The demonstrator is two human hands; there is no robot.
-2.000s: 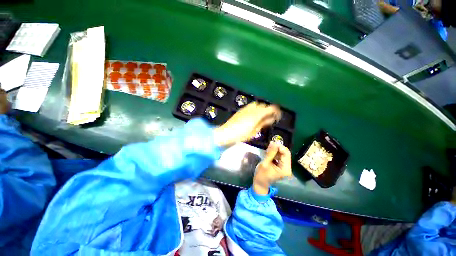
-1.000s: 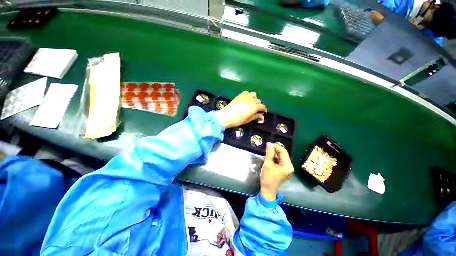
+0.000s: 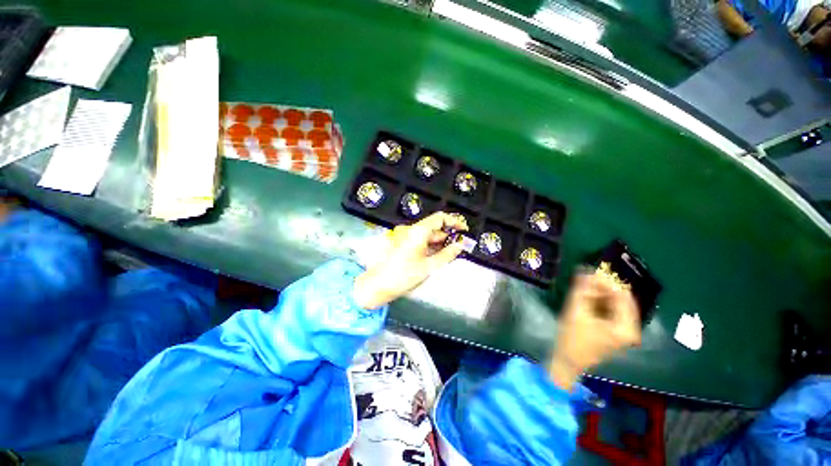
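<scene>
The black blister tray (image 3: 444,198) lies in front of me with round modules (image 3: 389,150) in its pockets; the fourth pocket of the far row is empty. My left hand (image 3: 412,258) is at the tray's near edge and pinches a small dark-rimmed module (image 3: 462,240) with a whitish bit on it. My right hand (image 3: 597,323) is blurred, fingers bent, over the near left part of the black parts box (image 3: 638,273). Beige bits (image 3: 609,271) show in the box beside the fingers. Whether that hand holds anything is not visible.
A pale glossy patch (image 3: 460,289) lies below the tray. Left of the tray are an orange-red sticker sheet (image 3: 281,136), bagged cream strips (image 3: 182,127) and white sheets (image 3: 87,146). A white scrap (image 3: 690,331) lies right of the box. Blue-sleeved people sit on both sides.
My left hand has moved from over the tray to its near edge and now holds a module. My right hand has moved right, from the tray's near right corner to the parts box.
</scene>
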